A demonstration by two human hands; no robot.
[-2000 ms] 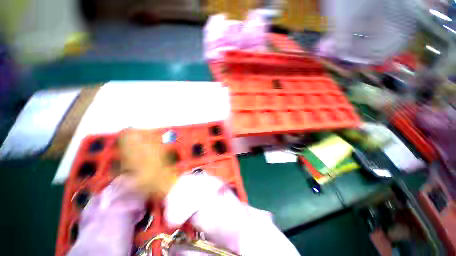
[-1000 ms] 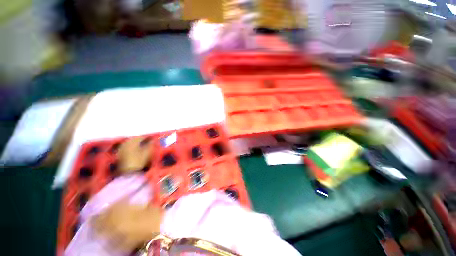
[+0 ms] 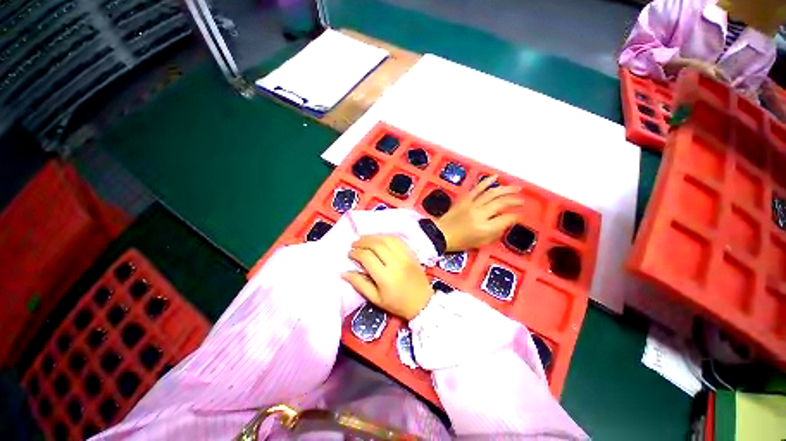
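Note:
A red-orange compartment tray [image 3: 560,301] lies tilted in front of me, with dark rounded-square watch heads [image 3: 498,282] in many pockets; several pockets are bare. My left hand [image 3: 483,215], with a black wristband, lies palm down over the upper middle of the tray. Its fingers are spread, with the fingertips by a partly hidden piece [image 3: 489,181]. One piece near it has a bluish, shiny face [image 3: 453,172]. My right hand [image 3: 389,277] rests on my left sleeve near the cuff, fingers apart, with no piece visible in it. My sleeves hide part of the tray.
A white sheet [image 3: 517,103] lies behind the tray. A clipboard [image 3: 326,71] is at the back left. A filled side tray [image 3: 121,336] is low at left. A propped tray [image 3: 698,224] stands at right, with cards [image 3: 758,418] below. A person's pink sleeve [image 3: 659,39] is at upper right.
The view has turned left and sharpened, bringing the left side tray into sight. My left hand has moved rightward across the tray, past the bluish-faced piece. My right hand remains by my left sleeve.

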